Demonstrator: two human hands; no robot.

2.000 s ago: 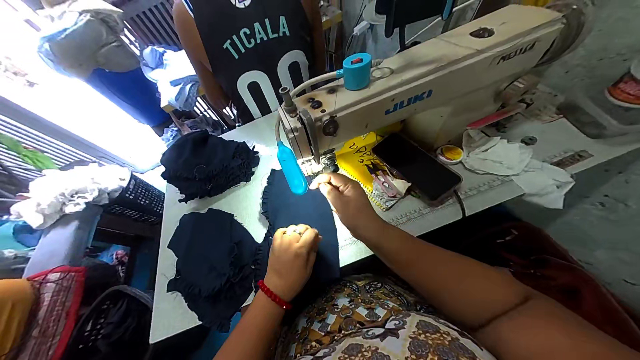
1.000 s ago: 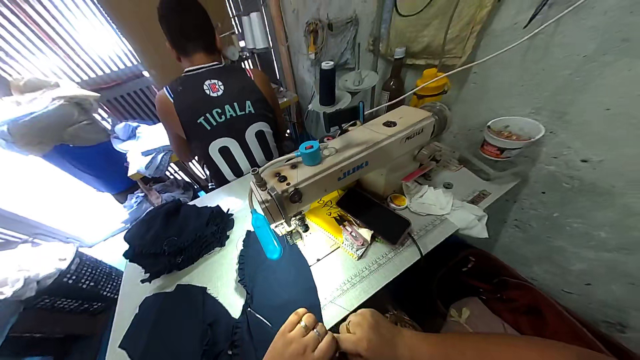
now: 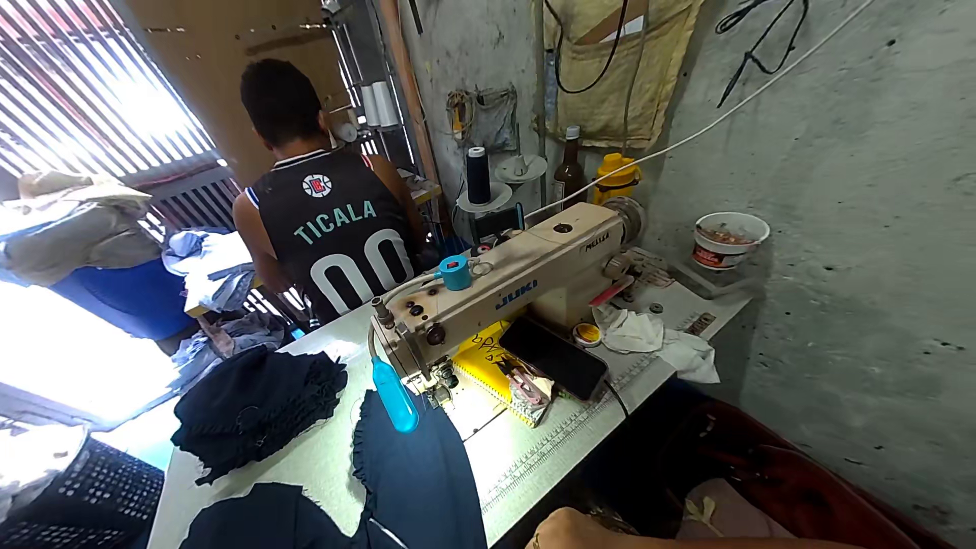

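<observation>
A Juki sewing machine (image 3: 526,274) stands on a white table (image 3: 488,465). Dark fabric with a gathered edge (image 3: 423,473) lies below its needle area and runs off the bottom edge of the view. Left of it are a stack of dark fabric pieces (image 3: 259,404) and another dark piece (image 3: 263,518). My right hand (image 3: 572,530) shows only in part at the bottom edge, near the table's front edge; its fingers are mostly cut off, so what it holds is hidden. My left hand is out of view.
A black phone (image 3: 555,358), a yellow packet (image 3: 484,358) and a white cloth (image 3: 656,339) lie beside the machine. A person (image 3: 328,206) sits beyond the table, back turned. A black basket (image 3: 84,488) stands at left, a white tub (image 3: 728,240) at right.
Both hands were on the fabric by the needle, then came together at its near end. Now the left hand is out of view. The view has swung up.
</observation>
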